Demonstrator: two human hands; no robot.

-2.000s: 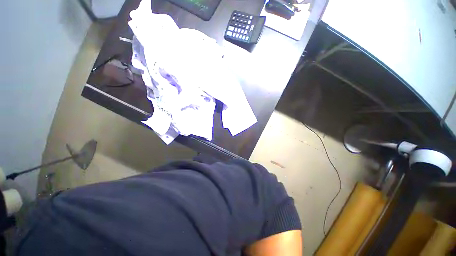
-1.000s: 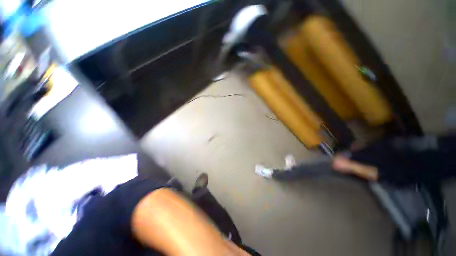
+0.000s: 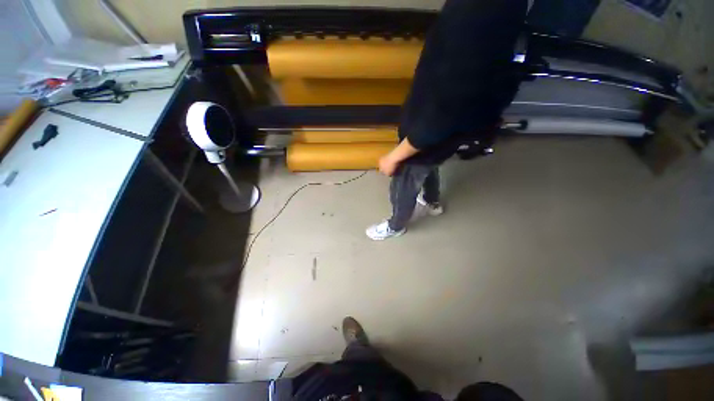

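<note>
Neither of my hands is in view. My dark clothing and one shoe show at the bottom edge. In front of me is the long black machine, with yellow sheet across its upper front. A yellow media roll sits low on its front, on a silver shaft. A pale white-grey roll is at the machine's right end. Another person in dark clothes stands before the machine and hides its middle; that person's hand is beside the yellow roll's right end.
A white round-headed fan stands left of the machine. A thin cable runs over the floor. A large white-topped worktable fills the left, with papers, cables and a yellow-brown roll. A dark desk edge is at lower left.
My view has swung right and up, from the desk with crumpled paper to the machine. My forearm has left the picture. The other person, earlier at the right, now shows upright at the machine.
</note>
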